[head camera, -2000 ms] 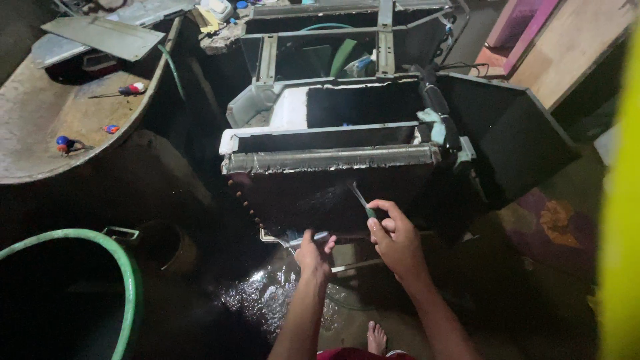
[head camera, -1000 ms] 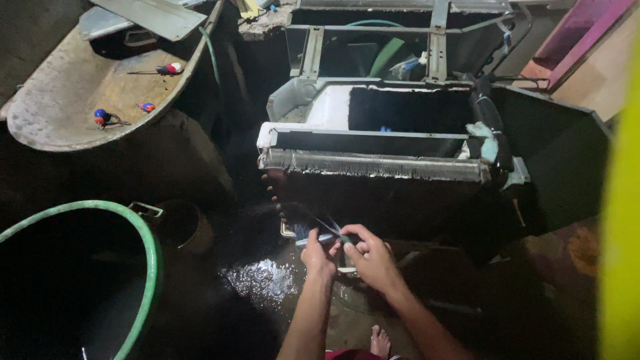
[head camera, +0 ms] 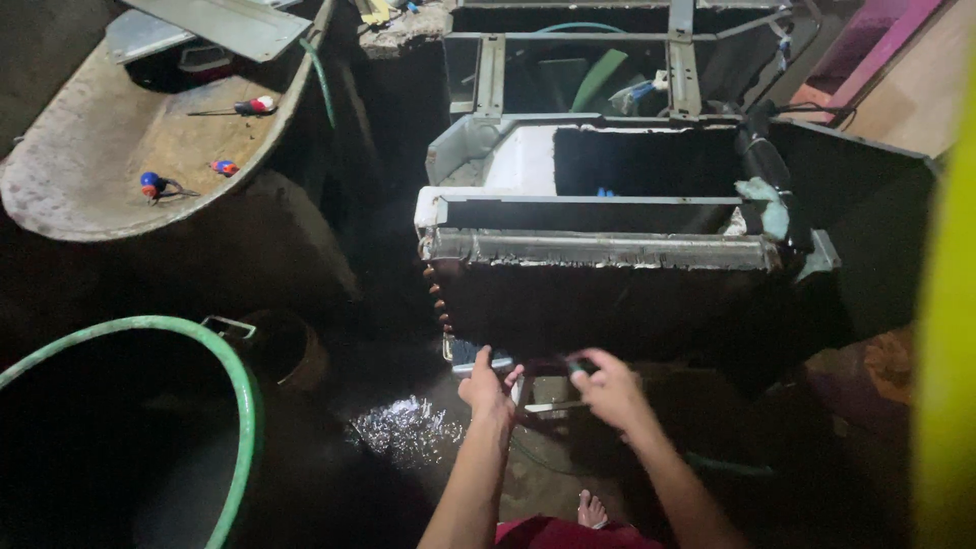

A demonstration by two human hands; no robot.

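An air conditioner's finned coil [head camera: 610, 305], with a metal top edge and copper bends down its left side, stands in front of me. My left hand [head camera: 488, 385] is at its lower left corner, thumb up, against a pale metal strip [head camera: 482, 366]; whether it grips the strip I cannot tell. My right hand [head camera: 606, 381], blurred, is closed around a small dark green handle [head camera: 577, 367] just below the coil's bottom edge. The tool's far end cannot be made out in the dark. Behind the coil is the open white housing [head camera: 526, 160].
A stone-like basin [head camera: 84, 160] at the upper left holds a red-and-white-handled screwdriver [head camera: 255, 106] and small blue-and-red tools [head camera: 152, 183]. A large green-rimmed tub [head camera: 248, 412] stands at the lower left. Wet floor [head camera: 408, 431] glistens beside my left forearm. A blurred yellow edge runs down the right.
My right hand has moved down from the coil's dark face to below its bottom edge, still with the green-handled tool. My left hand stays near the lower left corner.
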